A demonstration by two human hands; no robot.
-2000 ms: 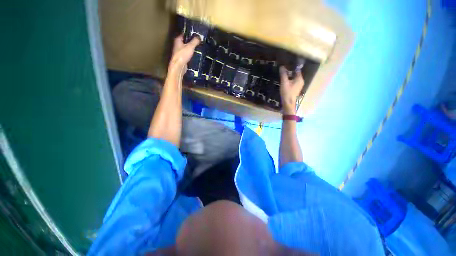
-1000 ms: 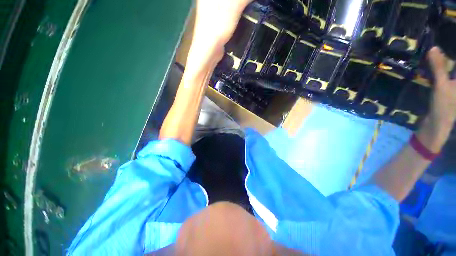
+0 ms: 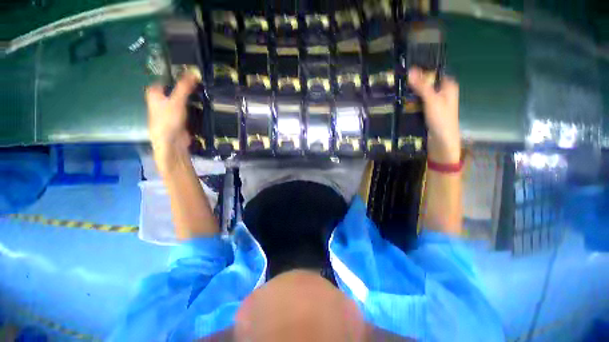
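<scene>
A large black blister tray (image 3: 304,100) lies in front of me over the green bench edge. It holds several rows of black display assemblies (image 3: 289,123) with gold-yellow strips at their near ends. My left hand (image 3: 170,110) grips the tray's left side, thumb on top. My right hand (image 3: 437,110), with a red wristband, grips the right side the same way. The fingers under the tray are hidden. The picture is slightly blurred.
The green bench (image 3: 87,100) extends on both sides of the tray. A carton (image 3: 395,200) with dark trays stands below the bench, right of my lap. A whitish plastic bag (image 3: 160,210) hangs at the left. A dark grid-like rack (image 3: 534,207) is at the right, above blue floor.
The tray has come out of the carton area and over to the green bench, held by both hands. The view has turned from the carton and floor to face the bench.
</scene>
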